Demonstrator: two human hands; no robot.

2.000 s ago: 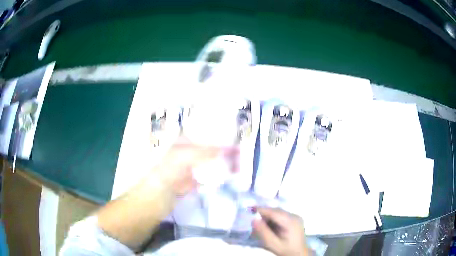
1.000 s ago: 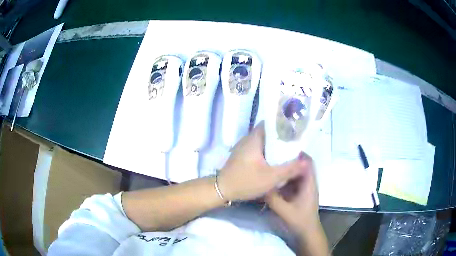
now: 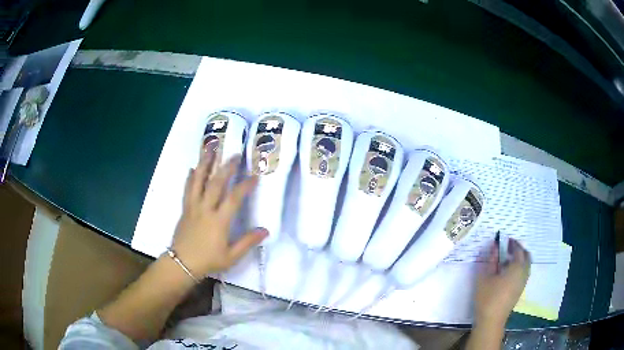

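Note:
Several white handheld devices point(image 3: 318, 212) lie side by side in a fanned row, wide heads away from me, with shiny oval panels and round buttons. My left hand point(image 3: 209, 222) lies over the handle of the leftmost device point(image 3: 229, 122), fingers spread, fingertips at the lower part of its panel, hiding its handle. My right hand point(image 3: 505, 270) is at the right of the row over the papers, its fingers closed around a pen point(image 3: 503, 247). Thin white leads point(image 3: 373, 301) run from the handle ends toward my body.
The devices lie on a white sheet point(image 3: 171, 198). A printed record sheet point(image 3: 527, 198) is at right, a yellow slip point(image 3: 537, 306) under the papers. A picture sheet point(image 3: 48, 89) is at the left edge. Another white device point(image 3: 91, 12) lies on the green surface at upper left. Brown cardboard point(image 3: 96, 256) is lower left.
The device held up before my chest is down in the row. My left hand has moved left to the leftmost device. My right hand has moved right and taken hold of the pen.

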